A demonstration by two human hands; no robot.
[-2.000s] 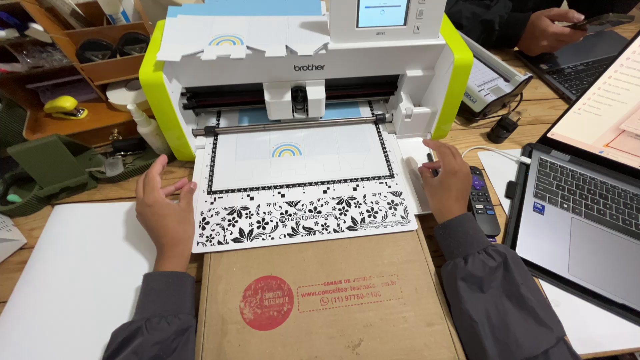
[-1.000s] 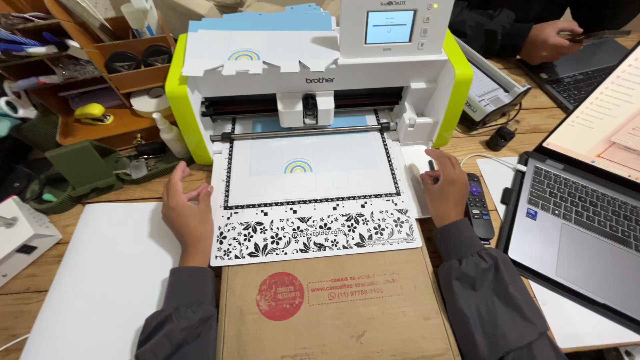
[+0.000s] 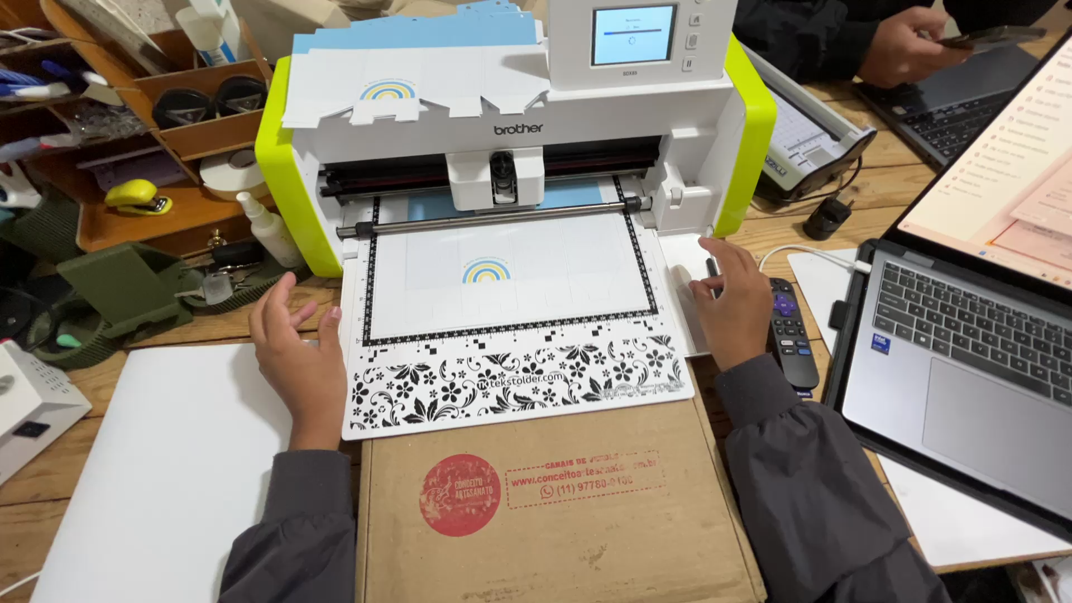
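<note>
A white and lime-green Brother cutting machine (image 3: 519, 129) stands in front of me, its carriage (image 3: 500, 177) near the middle of the rail. Its patterned cutting mat (image 3: 620, 368) bears a white sheet with a printed rainbow (image 3: 486, 270) and extends over a cardboard box (image 3: 578, 536). Beside the mat's left edge, my left hand (image 3: 297, 360) is raised with fingers apart, holding nothing. My right hand (image 3: 730, 301), right of the mat, holds a slim dark tool (image 3: 712, 275) between thumb and fingers; its kind is unclear. Cut sheets with a rainbow (image 3: 387, 90) lie on top of the machine.
An open laptop (image 3: 988, 377) and a remote control (image 3: 794, 335) are at right. A paper trimmer (image 3: 804, 126) stands behind, near another person's hands (image 3: 909, 46) with a phone. White sheets (image 3: 167, 469) and a wooden organizer (image 3: 193, 138) with a yellow stapler (image 3: 138, 197) are at left.
</note>
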